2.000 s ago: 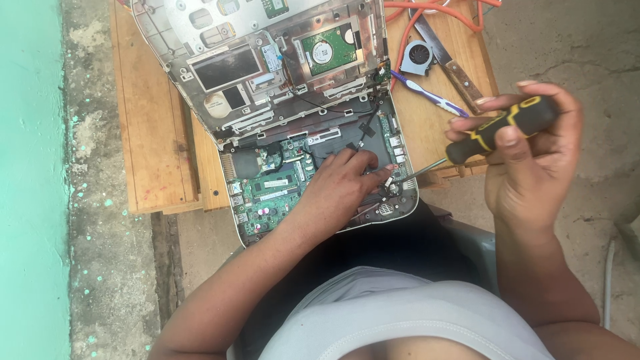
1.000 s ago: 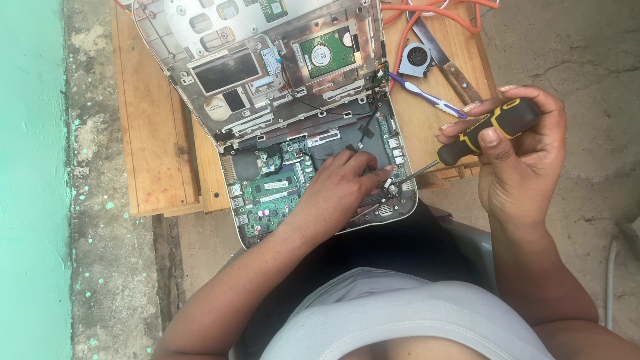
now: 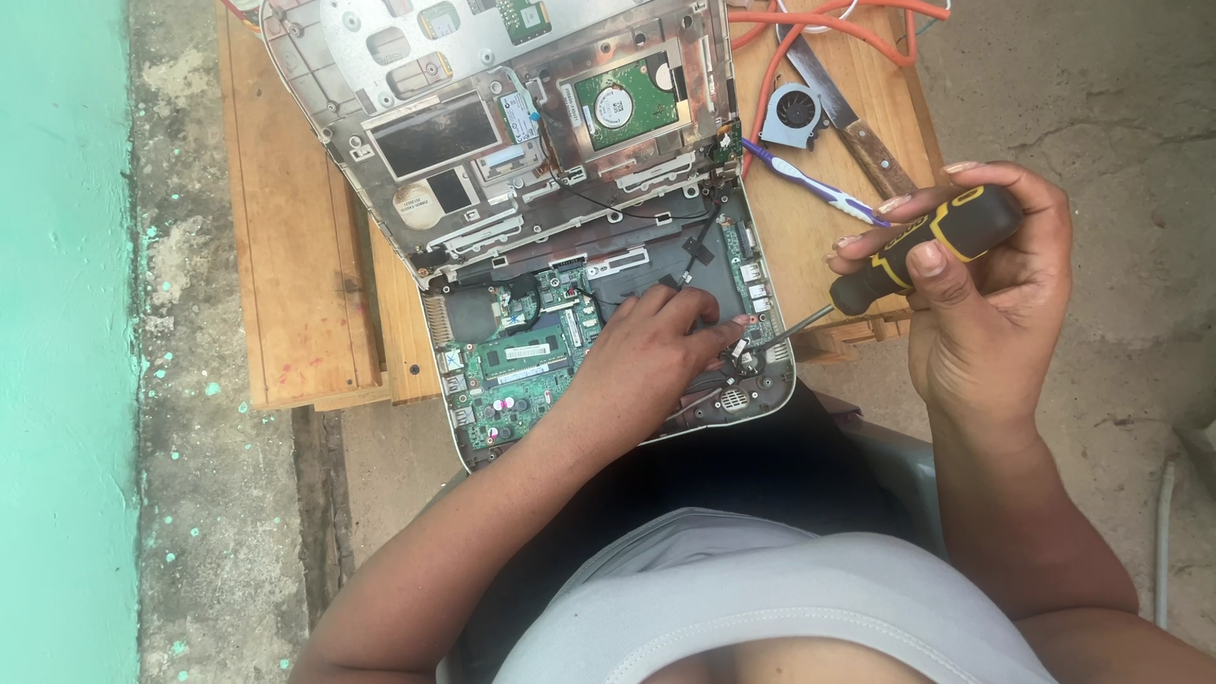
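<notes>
An opened laptop's base (image 3: 665, 256) lies at the table's near edge, its insides bare. Its upper housing (image 3: 532, 180) is folded back and carries a hard drive (image 3: 627, 103). My left hand (image 3: 655, 347) rests on the base right of the green motherboard (image 3: 522, 353), fingertips by the small circuit board (image 3: 750, 323) at the right edge; whether they pinch anything is hidden. My right hand (image 3: 988, 275) grips a black and yellow screwdriver (image 3: 917, 249). The screwdriver slants down left, its shaft reaching the base's lower right corner near some thin cables; the exact tip contact is unclear.
On the wooden table (image 3: 294, 237), right of the laptop, lie a small cooling fan (image 3: 791, 114), a knife with a wooden handle (image 3: 874, 157), a purple and white toothbrush (image 3: 817, 185) and an orange cable (image 3: 855, 24). A green wall (image 3: 66, 332) stands at the left.
Since the first frame, my right hand with the screwdriver has shifted slightly left and the handle's tilt has changed a little. My left hand has stayed in place on the laptop base.
</notes>
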